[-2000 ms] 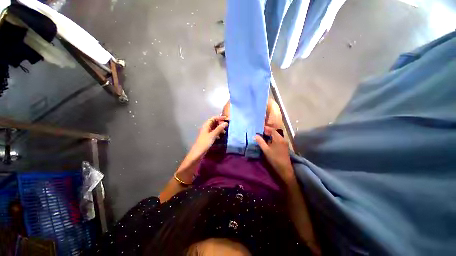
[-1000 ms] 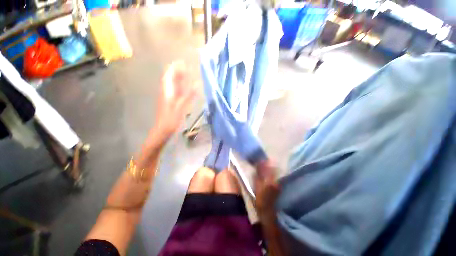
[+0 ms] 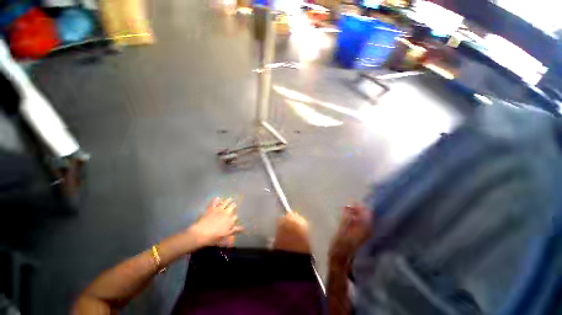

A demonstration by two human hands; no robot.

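Observation:
A large mass of blue-grey garments fills the right side, close to me and blurred. My left hand is over the left side of my lap, fingers apart, with nothing seen in it. My right hand is raised beside the left edge of the blue-grey garments. It is blurred, and I cannot tell whether it holds or touches anything. No garment lies over my knees.
A metal rail stand rises from the floor ahead, its thin lower bar running back past my knee. A white-draped table edge is at left. Blue bins stand far back. Red and blue bags are at far left.
The light blue shirt that hung in front of me, its sleeve near my right hand, is no longer in view. My left hand has come down towards my lap. My right hand has moved slightly right.

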